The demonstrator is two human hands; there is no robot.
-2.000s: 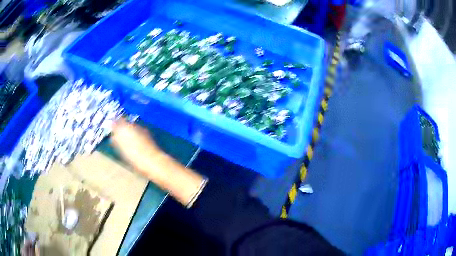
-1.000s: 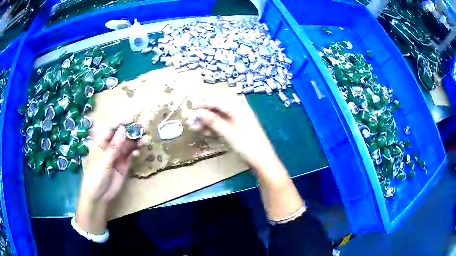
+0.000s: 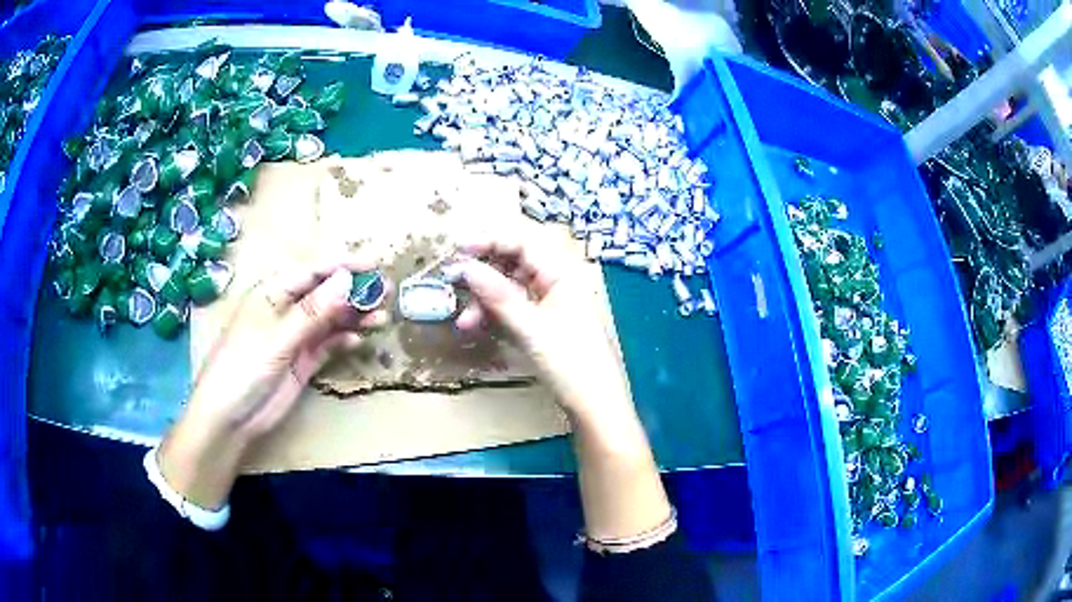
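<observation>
My left hand (image 3: 276, 341) holds one green shell (image 3: 367, 289) between thumb and fingertips, its oval open face turned up. My right hand (image 3: 535, 318) is at the right edge of the small white glue dish (image 3: 427, 299), thumb and fingers pinched around the end of a thin pale applicator stick (image 3: 440, 267), which is mostly hidden by the fingers. The dish sits on the brown-spotted stained pad (image 3: 388, 353), between my two hands.
Loose green shells (image 3: 165, 188) lie at left, a heap of silvery inserts (image 3: 588, 153) at top centre. A white bottle (image 3: 396, 61) stands behind. A blue bin (image 3: 782, 388) with green assemblies (image 3: 864, 365) is at right. Clean cardboard (image 3: 470, 437) lies under the pad.
The view has swung from the right bin to the work pad. Since one second ago, my right hand has come to the dish and taken the stick; my left still holds a green shell.
</observation>
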